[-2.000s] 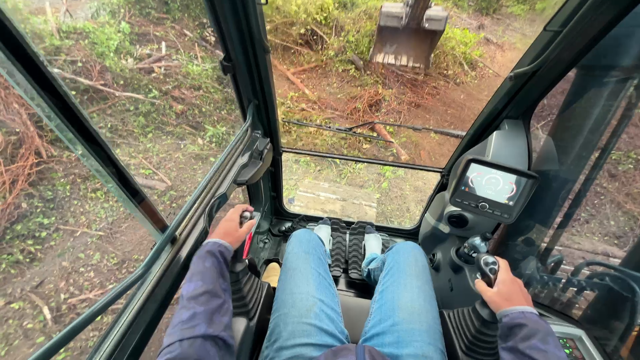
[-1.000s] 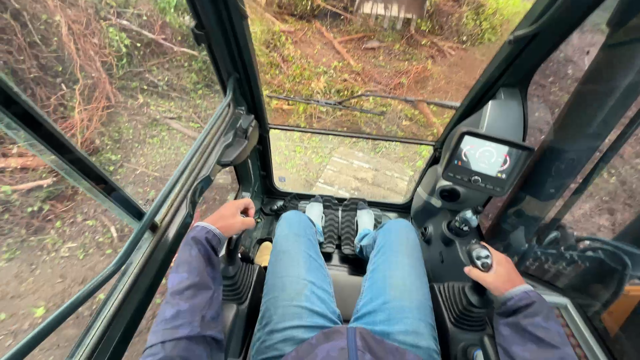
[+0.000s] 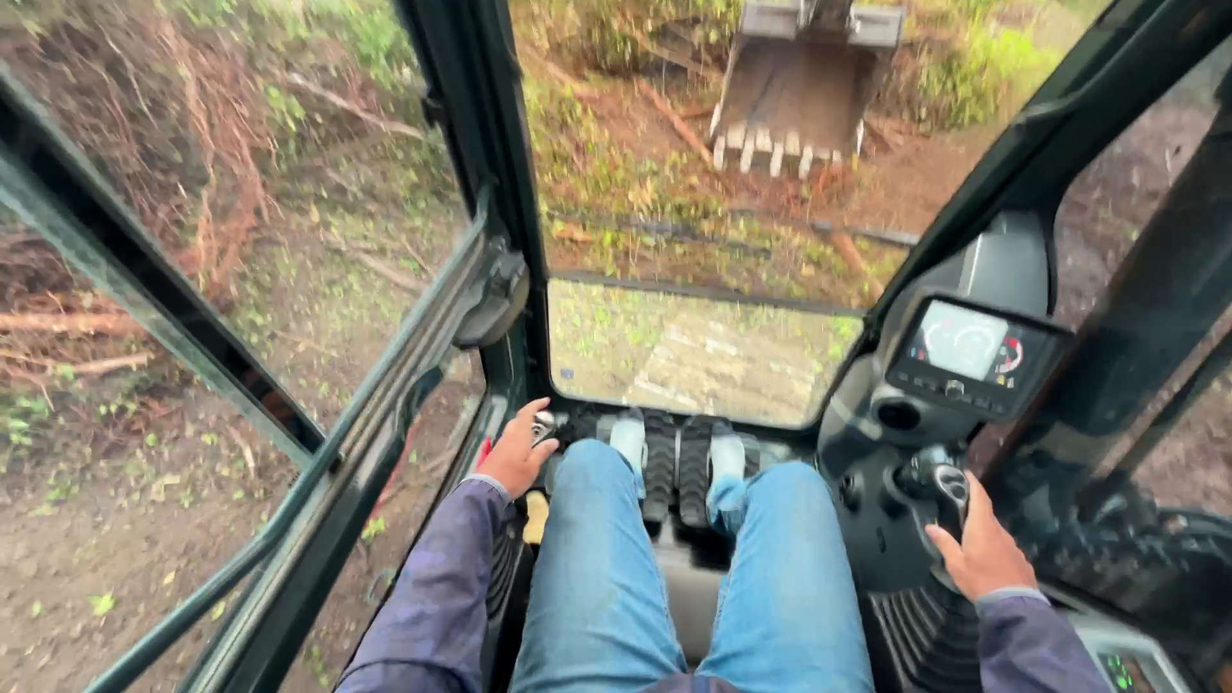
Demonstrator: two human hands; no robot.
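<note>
Seated in an excavator cab, I have my left hand (image 3: 518,450) around the left joystick (image 3: 543,423), thumb and a finger spread near its top. On the right side, my right hand (image 3: 984,541) grips the right joystick (image 3: 953,486), whose bellows boot shows below. Through the front window the toothed excavator bucket (image 3: 799,91) hangs over reddish soil and branches, its open side facing the cab. A lit display monitor (image 3: 974,354) is mounted above the right joystick. Black foot pedals (image 3: 677,467) stand between my shoes.
Brush and tangled roots (image 3: 217,144) lie outside on the left. A wiper (image 3: 876,233) crosses the front window. Part of a track (image 3: 717,361) shows through the lower window. A dark boom cylinder or arm part (image 3: 1145,279) is beyond the right glass.
The bucket, near the top edge one second ago, shows lower and fuller now. Both joysticks have moved forward with my hands. The ground view outside has shifted, with more root pile at left than two seconds ago.
</note>
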